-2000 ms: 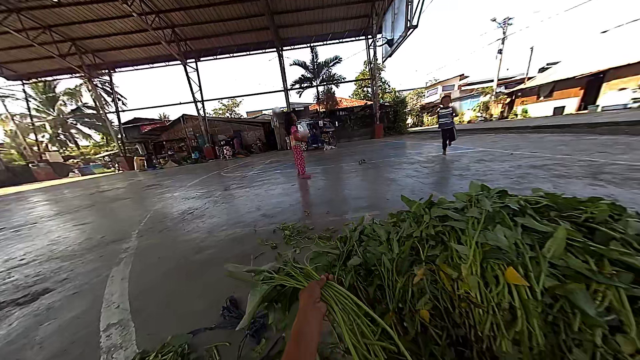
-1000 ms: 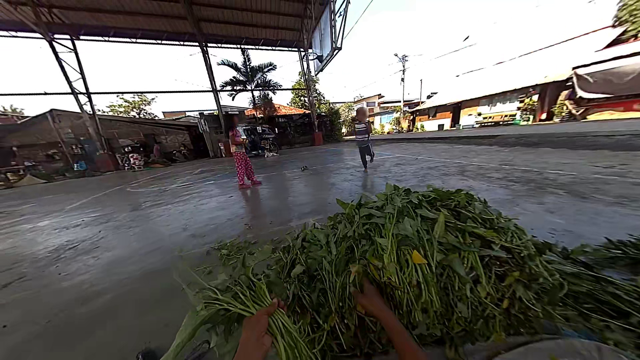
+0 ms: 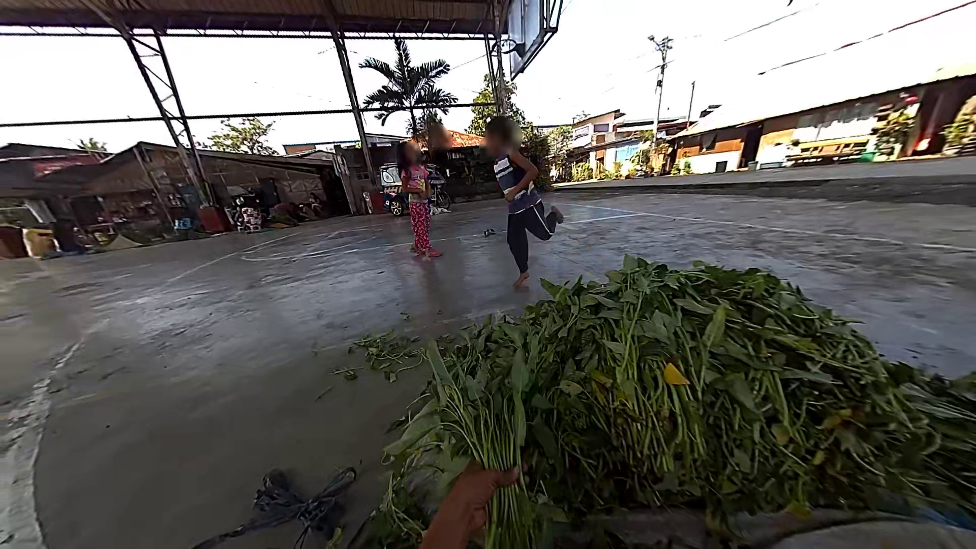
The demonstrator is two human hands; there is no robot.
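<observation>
A large heap of leafy green vegetable stems lies at the lower right, a yellow leaf on its near face. My left hand, at the bottom centre, is closed around a bunch of long green stems, leaves pointing up and away. This bunch stands against the heap's left side. Dark plastic strips lie in a tangle on the concrete left of the hand. My right hand is out of view.
Two people stand on the concrete court ahead: one in pink trousers, the other in a striped top, on one leg beyond the heap. Loose leaves are scattered left of the heap. Steel roof posts and houses stand behind.
The person in the striped top has come nearer. My right hand, at the heap's near face a second ago, has left the view. The bunch in my left hand now stands more upright.
</observation>
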